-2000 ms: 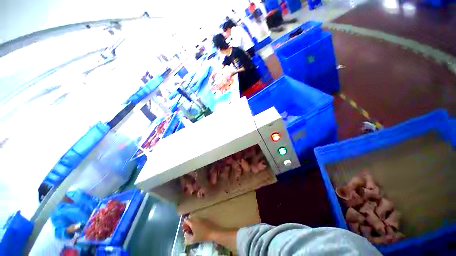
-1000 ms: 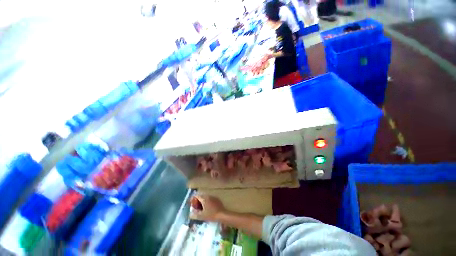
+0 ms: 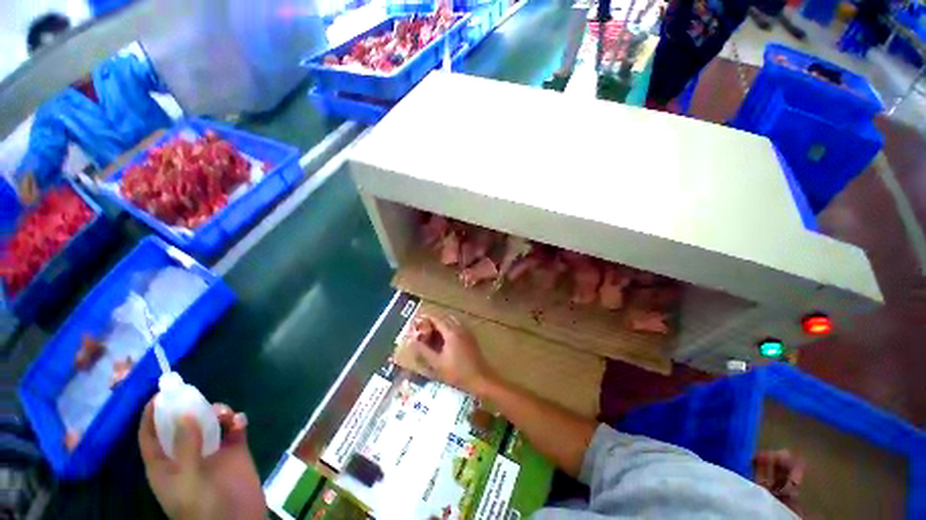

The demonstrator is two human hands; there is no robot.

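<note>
My left hand [image 3: 208,462] holds a white squeeze bottle [image 3: 185,411] at the lower left, with its long thin nozzle pointing up and left over a blue parts bin [image 3: 203,310]. My right hand [image 3: 447,355] holds a small pinkish-brown moulded part [image 3: 428,335], partly hidden by the fingers, over the back edge of the printed mat [image 3: 406,447]. The bottle and the part are well apart. Similar brown parts [image 3: 584,279] are piled in the open mouth of the cream heater box [image 3: 599,183] beyond my right hand.
Blue trays of red pieces [image 3: 188,178] stand beyond the green bench [image 3: 305,269]. Someone's blue sleeve [image 3: 127,96] is behind them. A blue crate [image 3: 843,406] holding brown parts is at the lower right. The box has lit red and green lights [image 3: 816,324].
My view has turned left and down, and the heater box looks larger. My left hand with the bottle has come into view. My right hand still holds a part.
</note>
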